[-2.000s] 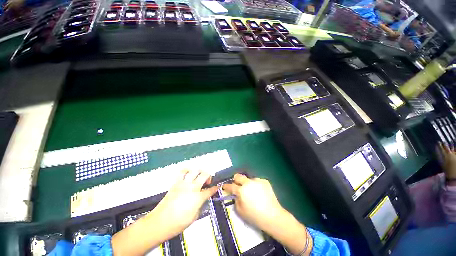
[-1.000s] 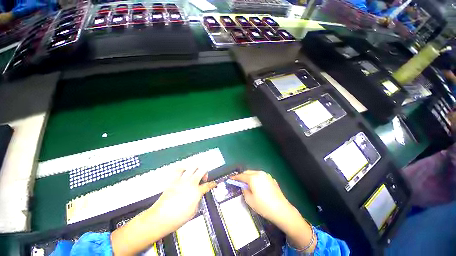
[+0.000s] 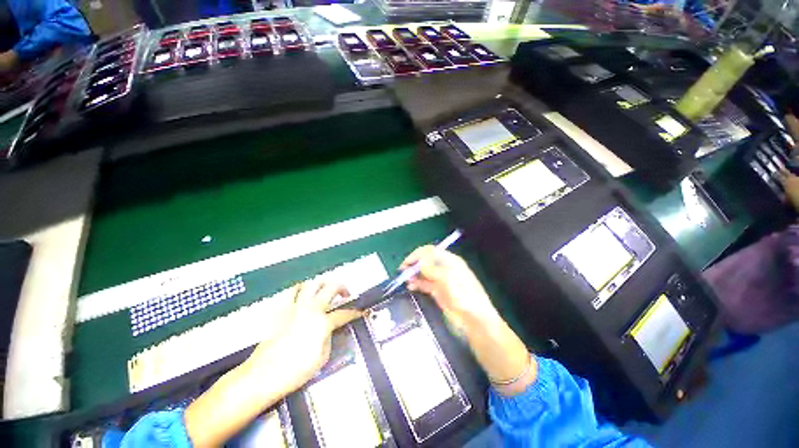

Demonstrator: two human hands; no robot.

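My right hand [image 3: 442,282] holds pale tweezers [image 3: 422,261] above the far end of the near foam tray, their tip pointing down and left. A phone mid-frame assembly [image 3: 413,372] with a large pale rectangle lies in the tray's right slot, uncovered by my hands. My left hand [image 3: 302,328] rests beside its upper left corner, fingers over the white toothed sticker strip [image 3: 206,337]; whether it holds anything is unclear. A second phone [image 3: 348,407] lies left of the first, and the other slots are partly hidden by my left forearm.
A grid of small dots [image 3: 187,305] and a long white tape strip [image 3: 263,256] lie on the green mat. A black foam tray [image 3: 561,293] with several phones stands right. Blister trays [image 3: 416,52] line the far ledge. A white board [image 3: 53,297] is left. People's arms show at far left and right.
My right hand has lifted off the right phone, and the tweezers now show at an angle above it. My left hand has moved slightly left. The camera view has shifted a little.
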